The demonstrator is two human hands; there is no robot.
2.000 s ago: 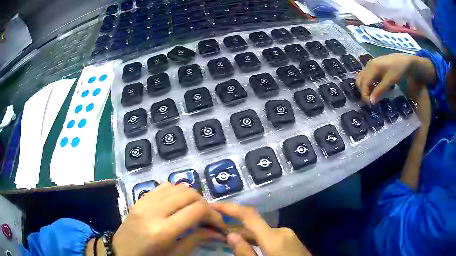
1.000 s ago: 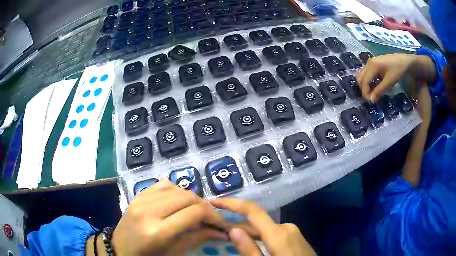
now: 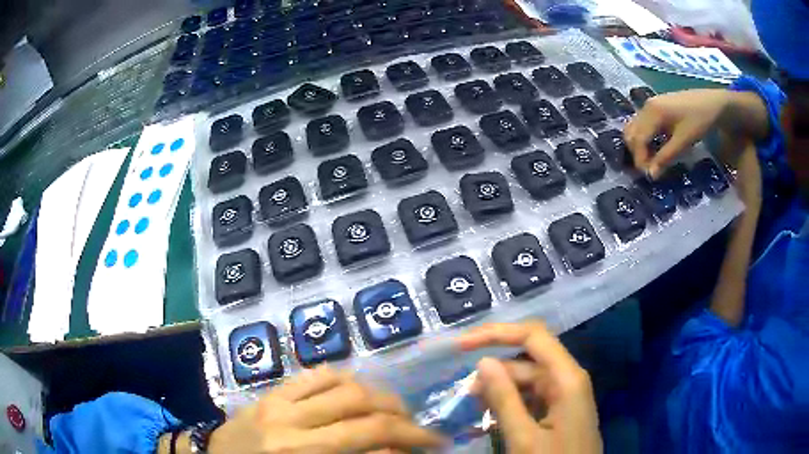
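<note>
My left hand (image 3: 324, 415) is blurred at the bottom centre, its fingertips near a glossy bluish piece (image 3: 454, 403). My right hand (image 3: 537, 386) has this piece between thumb and fingers; blur hides whether it is loose film or a covered housing. Whether my left hand grips anything is unclear. A clear blister tray (image 3: 417, 359) in front holds rows of black housings (image 3: 458, 285). Three housings at its near left corner look shiny and bluish, one of them a covered housing (image 3: 387, 312).
A dotted sticker sheet (image 3: 133, 288) and blank white strips (image 3: 62, 266) lie left. A darker filled tray (image 3: 293, 40) lies behind. Another person's hand (image 3: 683, 124) is over the tray's right side. More dotted sheets (image 3: 683, 60) lie back right. A grey control box (image 3: 22, 399) is lower left.
My hands have moved apart, the right one up and to the right. The bluish piece and the near-left shiny housings now show. The view has shifted slightly.
</note>
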